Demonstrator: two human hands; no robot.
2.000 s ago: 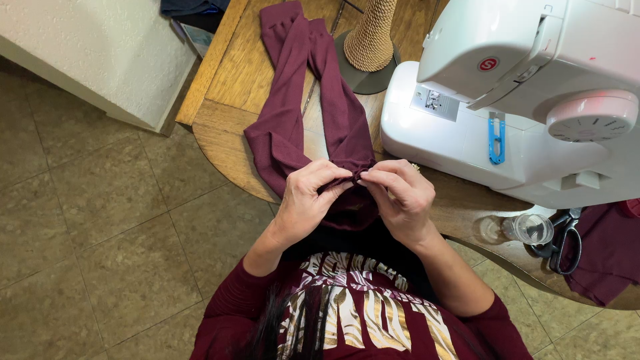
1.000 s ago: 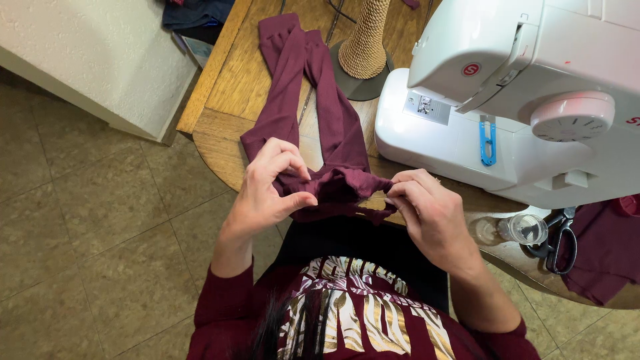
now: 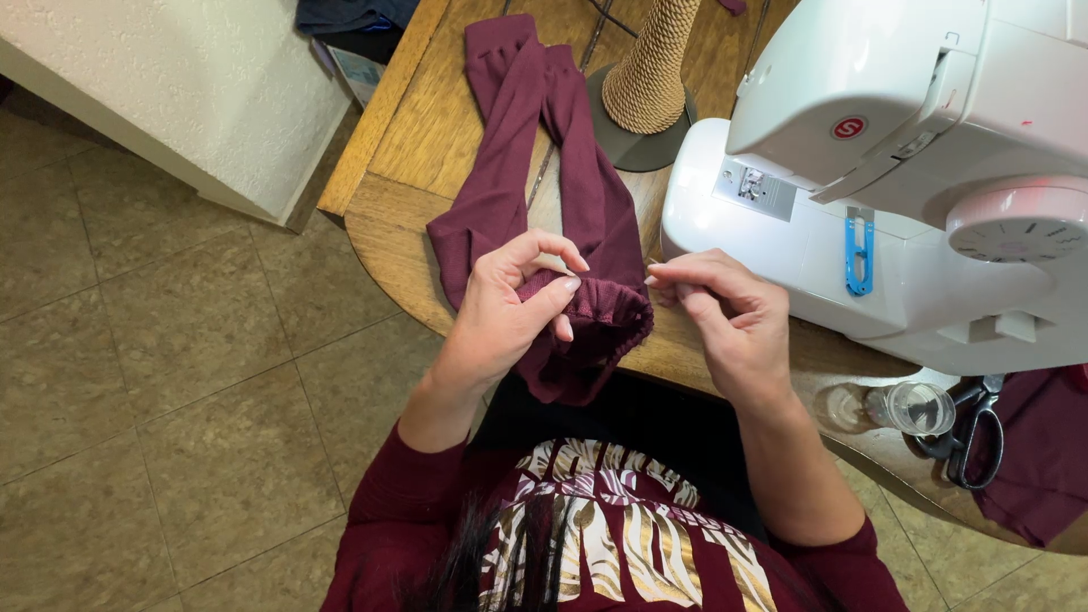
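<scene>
A small maroon garment (image 3: 595, 195) with two long cuffed legs or sleeves lies on the wooden table, its gathered opening hanging over the front edge. My left hand (image 3: 518, 306) holds the gathered rim at its left side, some fingers inside the opening. Just right of the rim, my right hand (image 3: 722, 314) is raised clear of the fabric, thumb and fingertips pinched together. Something thin and pale shows at those fingertips, too small to name. A white sewing machine (image 3: 790, 255) stands to the right, with blue thread snips (image 3: 859, 255) on its bed.
The wooden table (image 3: 408, 229) has a curved front edge. A rope-wrapped cone stand (image 3: 650, 76) rises behind the garment. At the right are a clear plastic cup (image 3: 920, 410), black-handled scissors (image 3: 976, 442) and maroon fabric (image 3: 1037, 459). A white textured wall (image 3: 221, 85) stands at the left.
One second ago both hands held the opening stretched wide between them. My right hand has let go of the rim, and my left hand has moved to the right with the rim bunched closer.
</scene>
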